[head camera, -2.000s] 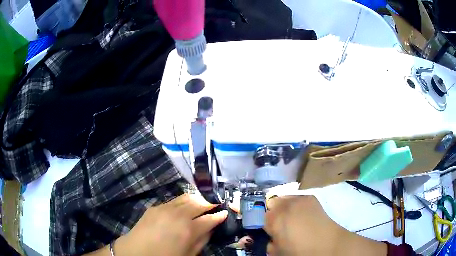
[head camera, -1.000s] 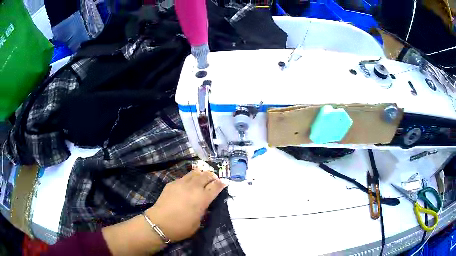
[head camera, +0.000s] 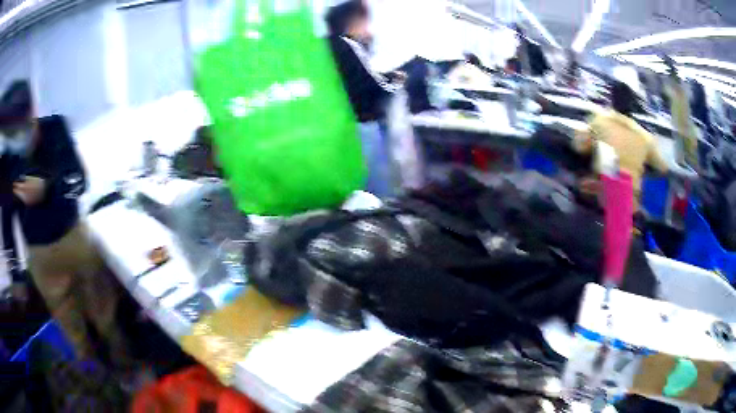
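Note:
The frame is blurred. A plaid garment panel lies on the white table at the bottom centre, left of the sewing machine. A heap of black fabric with plaid parts lies behind it. The white sewing machine head is at the lower right, with a bright pink cone or tube above its needle end. A brown cardboard strip with a mint-green piece, perhaps tailor's chalk, is on its front. Neither of my hands is in view.
A green bag hangs behind the table at upper left centre. A person stands at the far left; another stands behind the bag, and one in yellow is at upper right. Brown tape or board covers the table's left edge. Something orange-red is below.
The view has swung up and left, so the machine now sits at the lower right and the room shows. My left hand, earlier on the fabric near the needle, has left the picture.

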